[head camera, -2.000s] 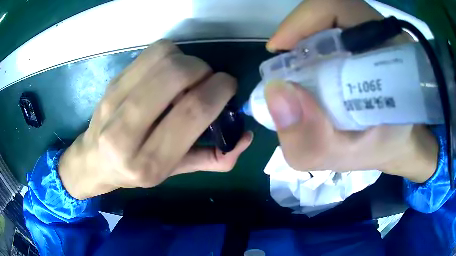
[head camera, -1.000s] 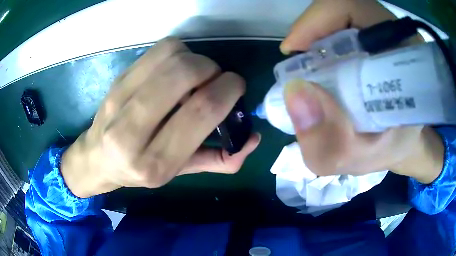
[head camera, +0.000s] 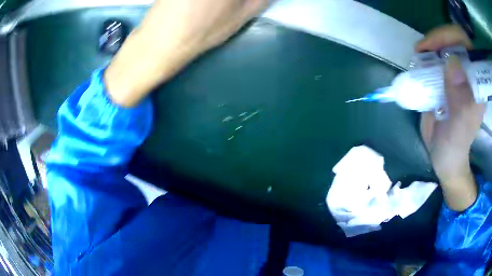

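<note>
My right hand [head camera: 456, 108] grips the translucent white glue bottle [head camera: 421, 89] at the right edge of the view. The bottle lies sideways in the hand, and its blue hub and thin needle point left over the green surface, touching nothing. My left hand [head camera: 199, 27] is at the top left, blurred and cut off by the upper edge. Its fingers are out of the picture, so I cannot tell whether it holds anything. A small black housing [head camera: 112, 36] lies on the green surface left of my left wrist.
A crumpled white sheet [head camera: 364, 191] lies on the dark green bench [head camera: 291, 135] at the right front. Whitish flecks [head camera: 241, 117] are on the bench's middle. A white strip [head camera: 345, 27] runs along the far side. A dark object [head camera: 459, 15] shows at the top right.
My left hand has moved up and away, and the black housing it held is no longer visible in it. My right hand has moved right with the bottle. The view has shifted.
</note>
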